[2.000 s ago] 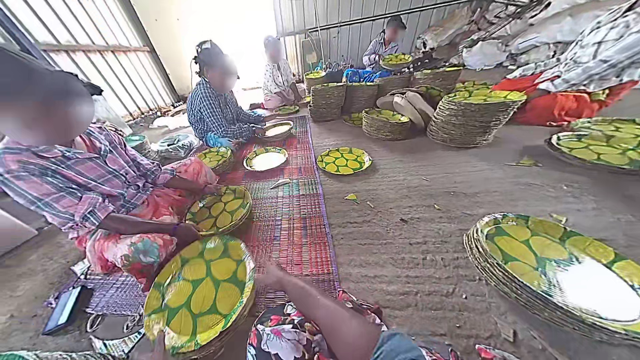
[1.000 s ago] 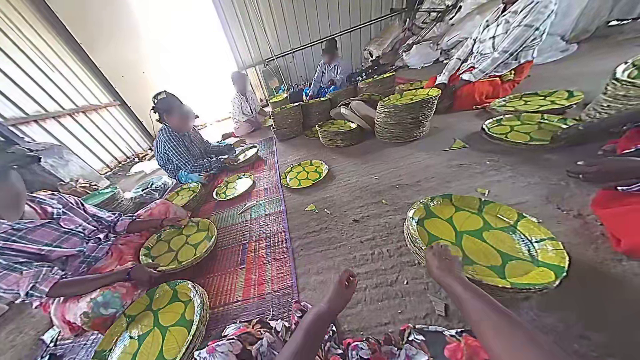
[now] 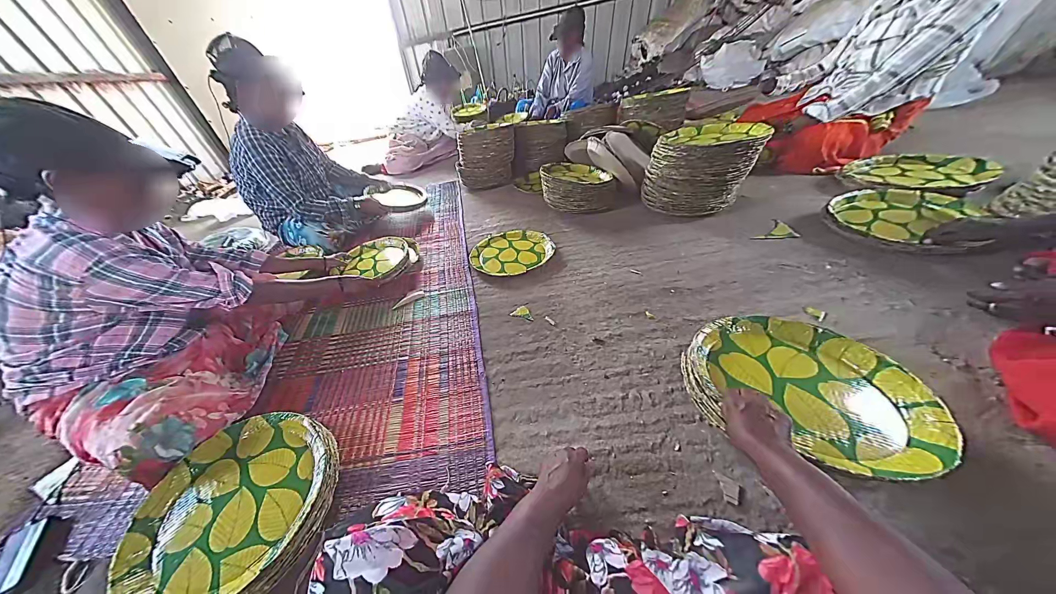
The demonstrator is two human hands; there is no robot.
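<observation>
On the right, a stack of leaf-patterned green and yellow plates [image 3: 796, 396] lies on the earthen floor. My right hand [image 3: 755, 419] is at its near left rim, fingers bent; whether it grips a plate cannot be told. My left hand [image 3: 565, 474] is loosely curled above the edge of my floral skirt [image 3: 371, 549], touching no plate, and its fingers are partly hidden. Another stack of the same plates [image 3: 235, 507] stands at the lower left, tilted. A single leaf-patterned plate [image 3: 512, 252] lies on the floor farther ahead.
A woven striped mat [image 3: 404, 363] runs along the left, where a person in a plaid shirt [image 3: 124, 305] holds plates. Tall plate stacks [image 3: 701, 173] stand behind. At the right edge, a co-worker's hand [image 3: 1019, 301] is near more plates [image 3: 899, 216]. Leaf-patterned scraps [image 3: 775, 232] lie about.
Two seconds ago a hand was at the lower-left plate stack; now my right hand is at the right stack. The person in plaid has moved their plates farther along the mat. The view has swung right.
</observation>
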